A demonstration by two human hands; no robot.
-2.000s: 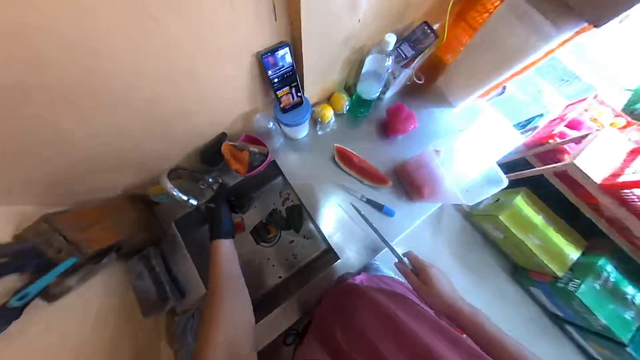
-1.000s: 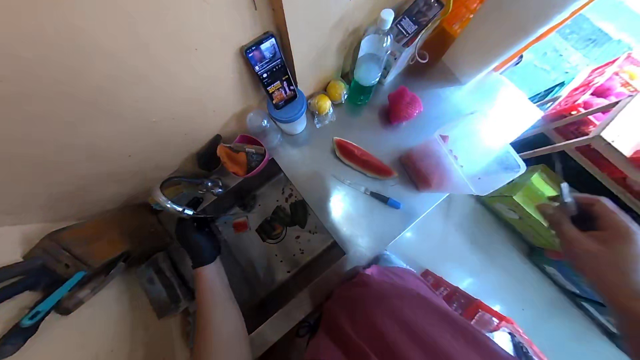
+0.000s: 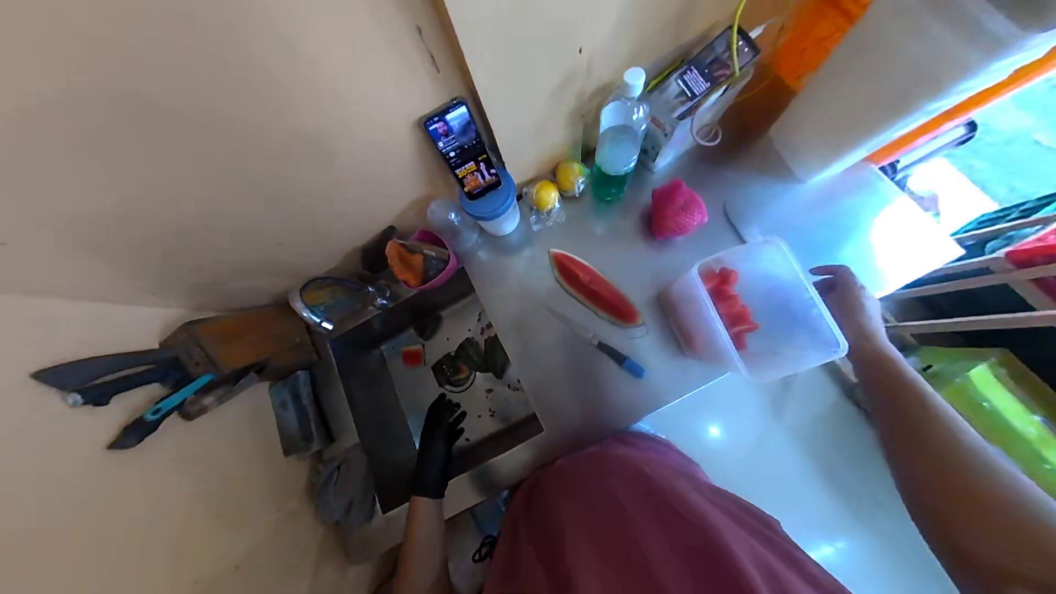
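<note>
My left hand (image 3: pixel 440 433), in a black glove, is over the near part of the metal sink (image 3: pixel 478 455), fingers apart and holding nothing. Dark green rinds (image 3: pixel 470 360) and a small red piece (image 3: pixel 412 355) lie in the sink. My bare right hand (image 3: pixel 848 304) is beside the right wall of a clear plastic container (image 3: pixel 796 322) with red watermelon pieces (image 3: pixel 729 307); whether it touches the wall cannot be told. Left of the container lie a watermelon wedge (image 3: pixel 596 289) and a knife with a black and blue handle (image 3: pixel 615 355).
Along the wall stand a phone (image 3: pixel 464 148) against a blue-lidded tub (image 3: pixel 497 206), two wrapped yellow fruits (image 3: pixel 544 195), and a bottle of green liquid (image 3: pixel 619 140). A pink net bundle (image 3: pixel 676 209) is behind the container. Knives in a wooden block (image 3: pixel 247 342) are left of the faucet (image 3: pixel 312 309).
My right hand held a knife two seconds ago and now shows none, and has come to the container's right side. My left hand has moved from near the faucet toward the sink's near edge.
</note>
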